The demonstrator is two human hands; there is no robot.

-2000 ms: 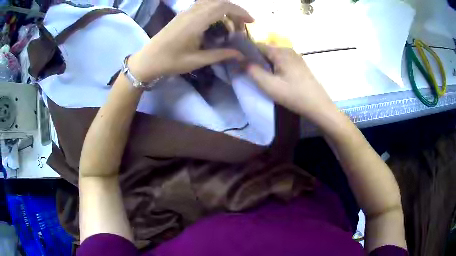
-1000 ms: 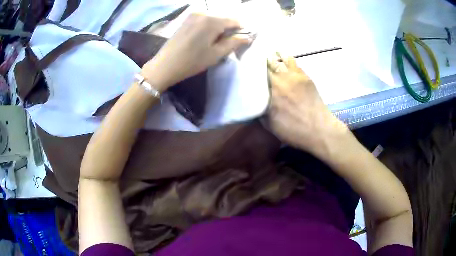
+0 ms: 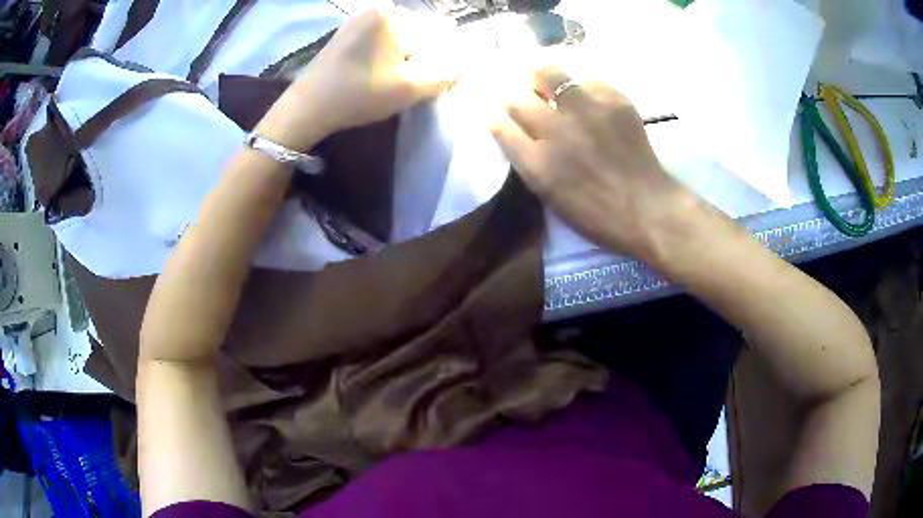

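A brown garment (image 3: pixel 405 293) with white lining (image 3: pixel 162 182) on its wrong side lies across the tabletop at left and spills into the lap. My left hand (image 3: pixel 369 76) is at the garment's upper edge, under the bright lamp; its fingertips are lost in glare. My right hand (image 3: pixel 582 147), with a ring, has its fingers bent at the cloth's right edge, beside the left hand. Glare hides whether its fingers pinch the cloth. Dark metal machine parts (image 3: pixel 552 28) show just beyond the hands at the top edge.
Green (image 3: pixel 838 172) and yellow (image 3: pixel 865 152) loop handles lie at right beside a white sheet (image 3: pixel 749 111). A measuring tape (image 3: pixel 607 281) runs along the table's front edge. Another machine (image 3: pixel 30 263) and a blue bag (image 3: pixel 76 460) are at left. Brown cloth hangs at lower right.
The small white-and-brown part has been laid over and moved up under the lamp. Both hands have moved up to the cloth's edge. The garment's right edge has shifted left, baring more measuring tape.
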